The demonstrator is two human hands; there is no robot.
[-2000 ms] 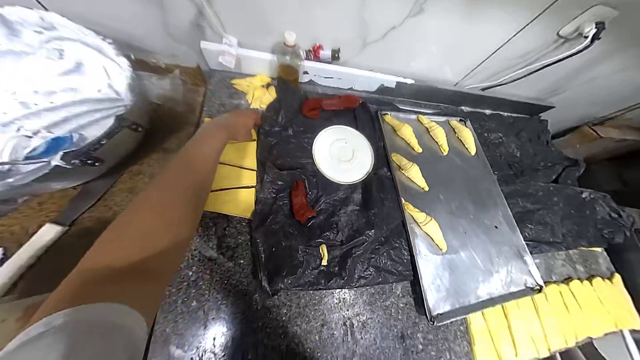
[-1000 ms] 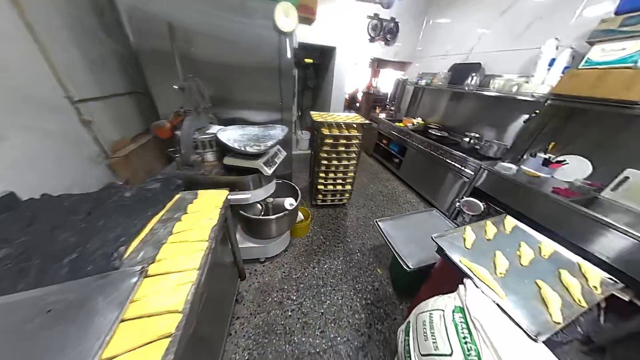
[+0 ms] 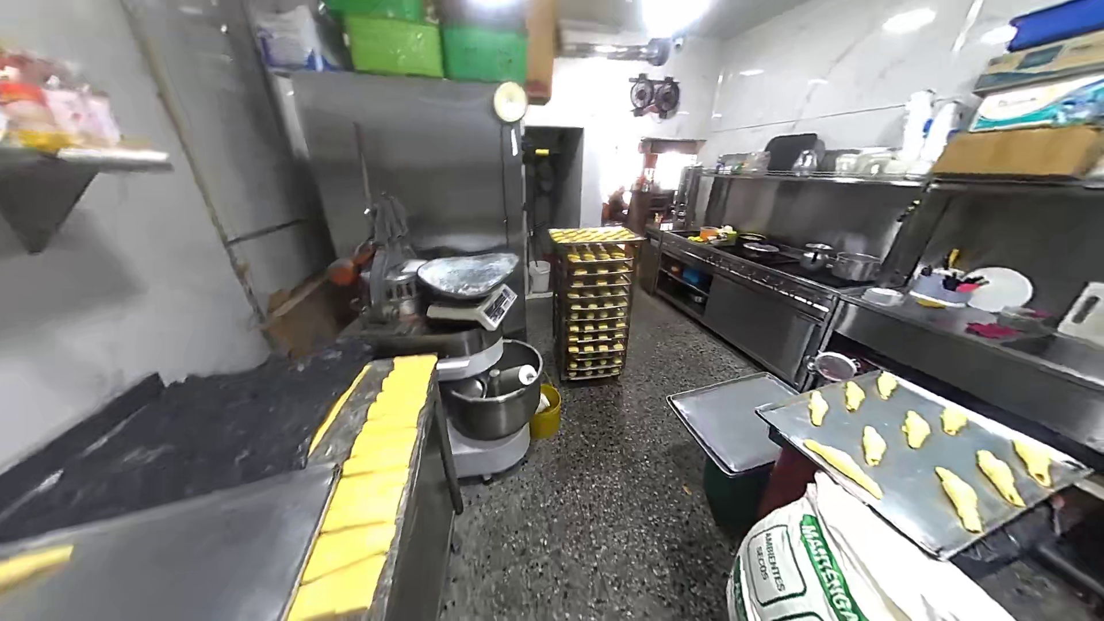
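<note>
Neither of my hands is in view. A metal baking tray (image 3: 923, 448) at the right carries several shaped pieces of yellow dough, and lies over the top of a white sack (image 3: 862, 561). At the lower left, overlapping pieces of flat yellow dough (image 3: 371, 496) run along the edge of a counter. Beside them a second metal tray (image 3: 172, 552) shows part of a dough piece (image 3: 34, 565). Black plastic sheeting (image 3: 198, 431) covers the counter behind that tray.
A tall rack (image 3: 595, 302) of filled trays stands mid-floor. Left of it are a mixer bowl (image 3: 496, 405), a scale (image 3: 474, 302) and a yellow bucket (image 3: 545, 414). An empty tray (image 3: 733, 423) rests on a green bin (image 3: 733, 496). A stove (image 3: 759, 293) lines the right wall.
The view has swung from the counter to the room. An arm reached to the yellow dough sheets at the counter's left two seconds ago; no arm shows now.
</note>
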